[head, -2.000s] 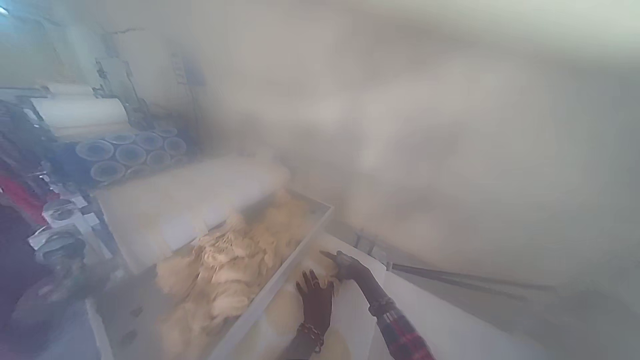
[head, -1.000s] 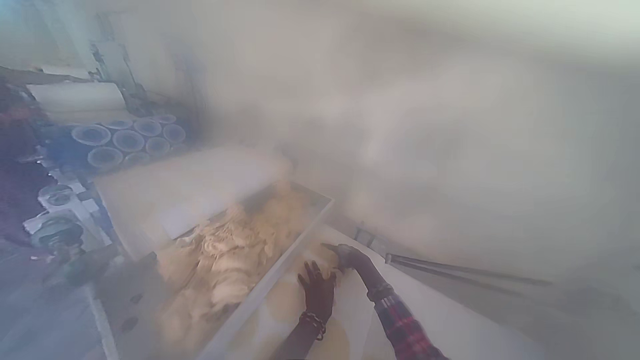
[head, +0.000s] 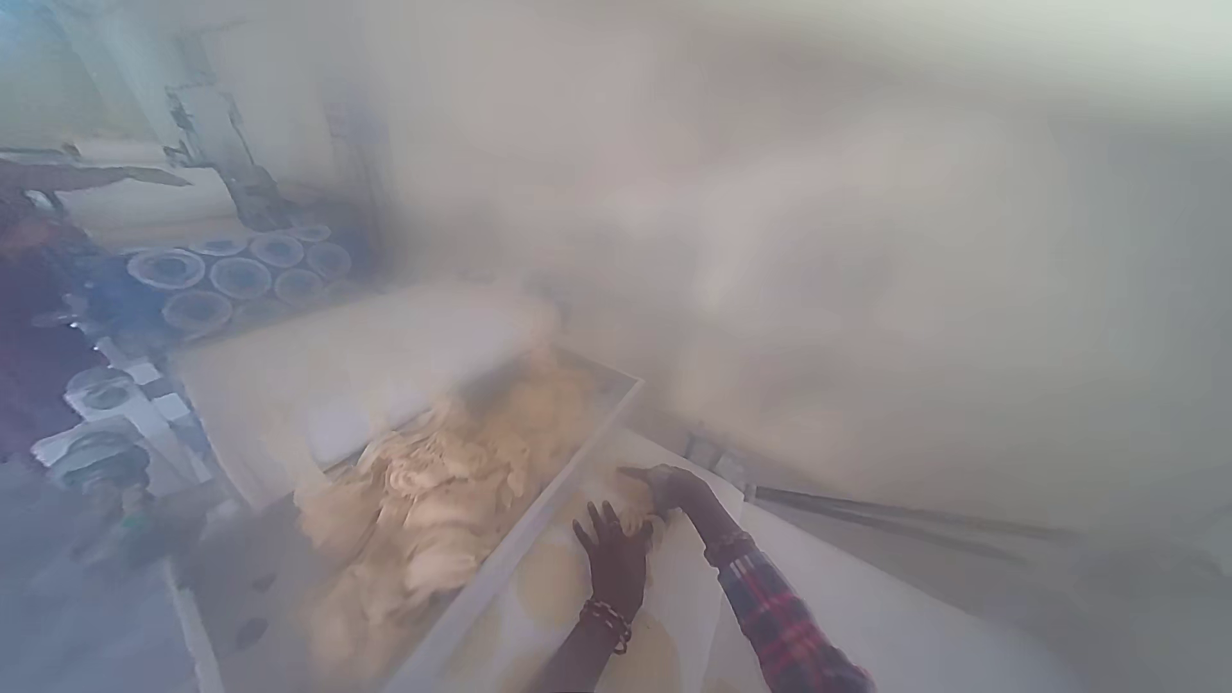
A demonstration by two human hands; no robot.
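Note:
Haze blurs much of the head view. My left hand [head: 616,558], with a bracelet at the wrist, lies palm down with fingers spread on a pale work surface [head: 698,577]. Just beyond it to the right, my right hand [head: 669,486], below a plaid sleeve, touches a thin round yellowish sheet of what looks like dough [head: 626,486]; whether its fingers grip the edge is unclear. More flat yellowish rounds [head: 553,582] lie around my left hand. Left of both hands, a heap of folded soft dough-like sheets [head: 443,510] fills a shallow tray [head: 525,549].
A broad white roller or cover [head: 356,366] stands behind the heap. Stacked blue-sided rolls or tubes [head: 241,277] are farther back at left. A person's arm [head: 96,176] reaches in at far left, above machine parts [head: 106,462]. Long thin bars [head: 905,515] extend to the right.
A person's arm now stretches over the machine at far left, where the frame from one second ago does not show it reaching. My two hands stay close together on the work surface.

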